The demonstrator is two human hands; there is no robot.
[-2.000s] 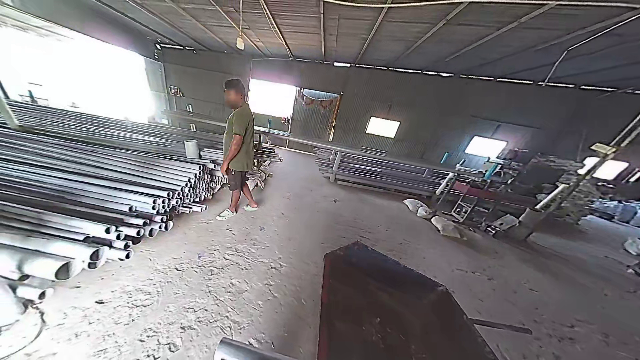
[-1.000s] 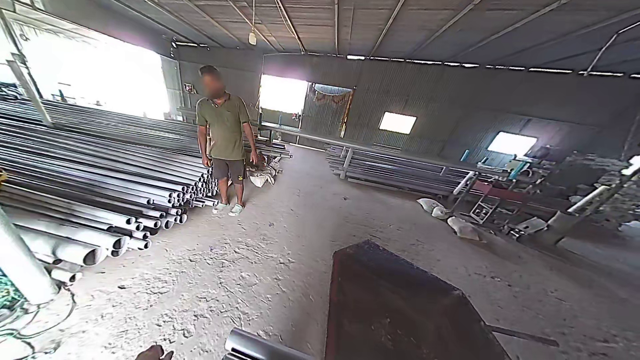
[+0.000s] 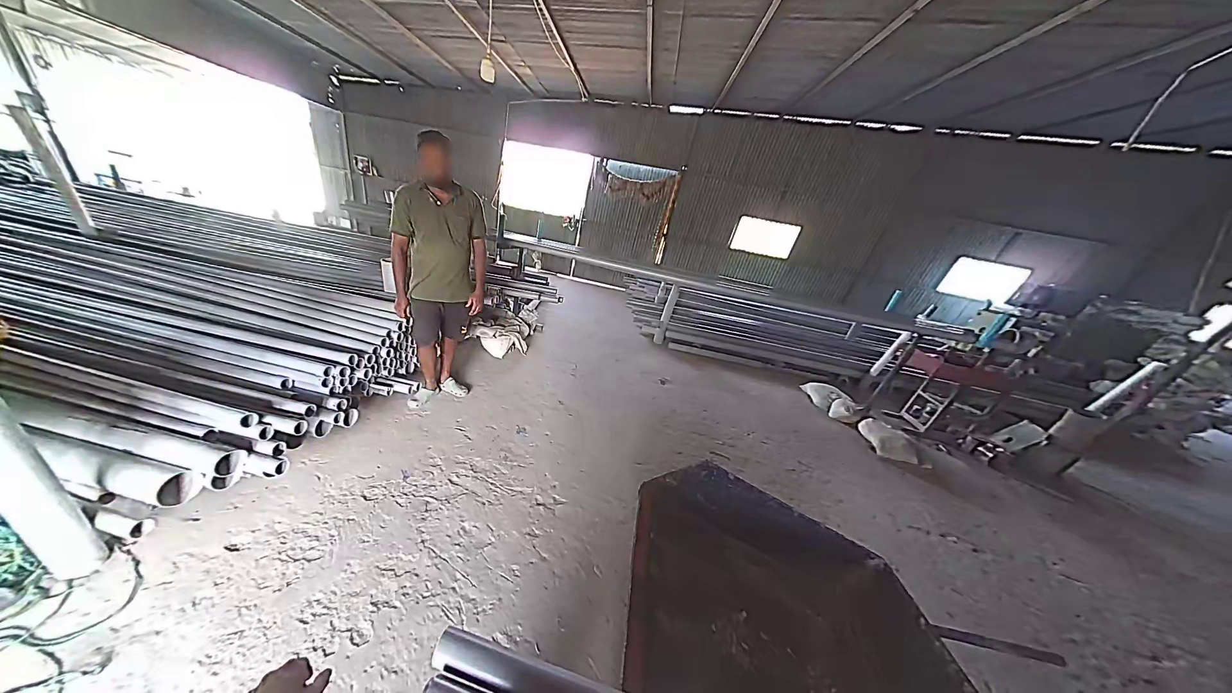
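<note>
At the bottom edge, part of my left hand [image 3: 294, 677] shows with its fingers spread a little and nothing seen in them; the rest of it lies below the frame. To its right, grey pipes [image 3: 510, 664] poke in from the bottom edge, with a gap between them and the hand. Beyond them stands a dark metal cover or hopper [image 3: 770, 587] with angled edges, and a thin bar [image 3: 1001, 645] sticks out from its right side. My right hand is out of view.
A person [image 3: 441, 250] in a green shirt stands beside a large stack of pipes [image 3: 192, 366] at left. A white post [image 3: 43, 500] and cables [image 3: 67, 635] are at lower left. A pipe rack [image 3: 751, 298] runs along the back, with white sacks [image 3: 890, 441] at right.
The other person has turned from side-on to face this way. My left hand, not seen two seconds ago, has come in at the bottom. The view has swung somewhat left.
</note>
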